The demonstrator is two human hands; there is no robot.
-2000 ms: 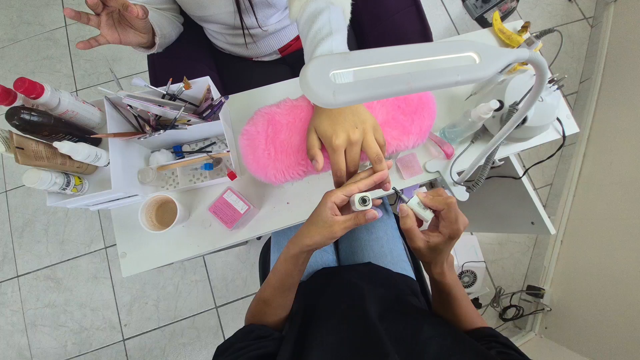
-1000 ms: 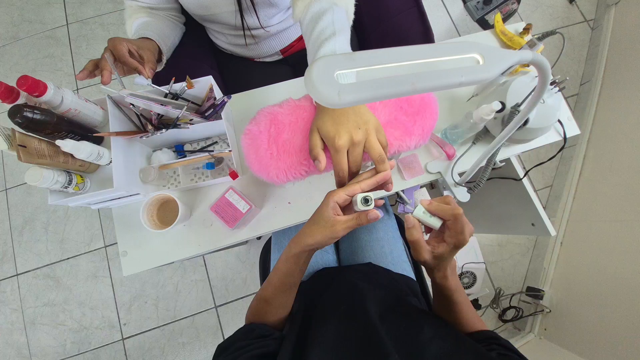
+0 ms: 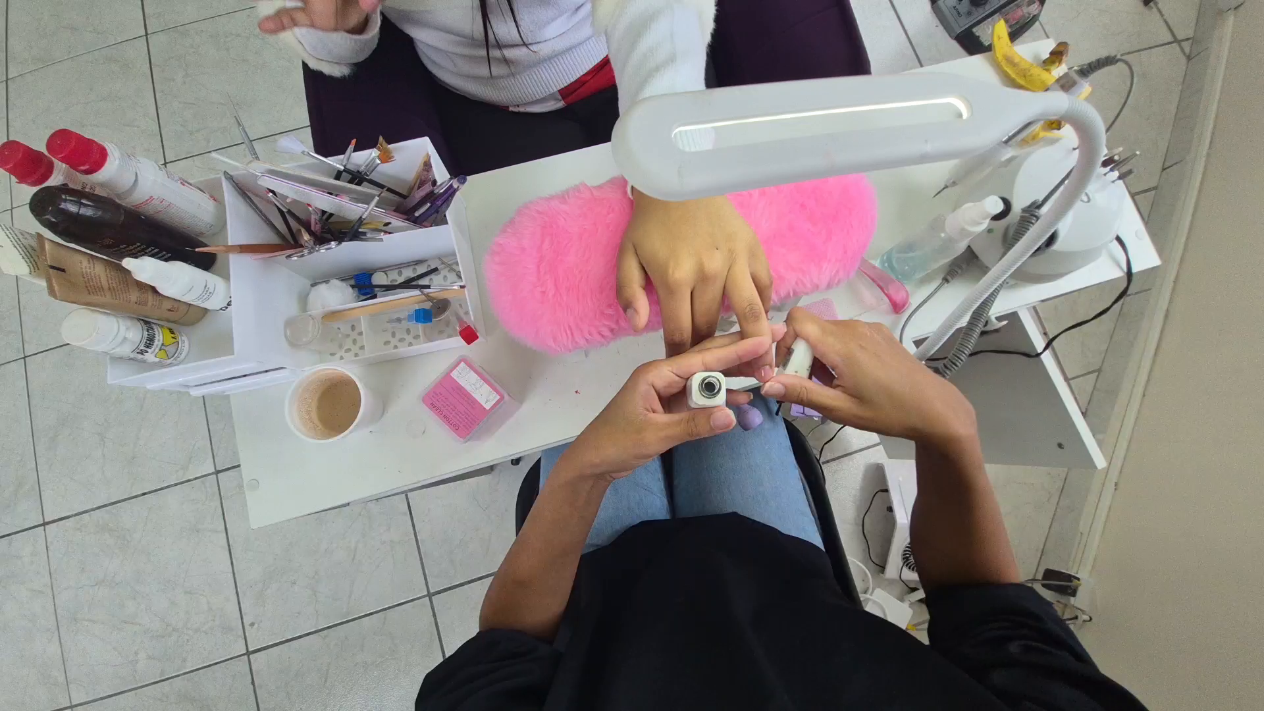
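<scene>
My left hand [image 3: 657, 405] holds an uncapped white nail polish bottle [image 3: 706, 388], its mouth facing up, and its fingers touch the fingertips of another person's hand [image 3: 696, 259]. That hand lies palm down on a pink fluffy hand rest [image 3: 563, 267]. Between the fingers of my right hand [image 3: 859, 370] is the pale cap of the polish brush [image 3: 798, 358], close to the person's fingertips. The brush tip is too small to make out. A white lamp [image 3: 820, 133] reaches over the hand rest.
White organizer [image 3: 346, 259] with brushes and bottles stands at the left of the white table [image 3: 326, 484]. Near it are a cup [image 3: 331, 403] and a pink box [image 3: 464, 398]. A spray bottle [image 3: 938, 242] and the lamp's base [image 3: 1047, 222] stand at right.
My right hand, holding the brush cap, has moved back up against the person's fingertips; one second ago it was lower and farther right. The person's other hand has lifted away from the organizer.
</scene>
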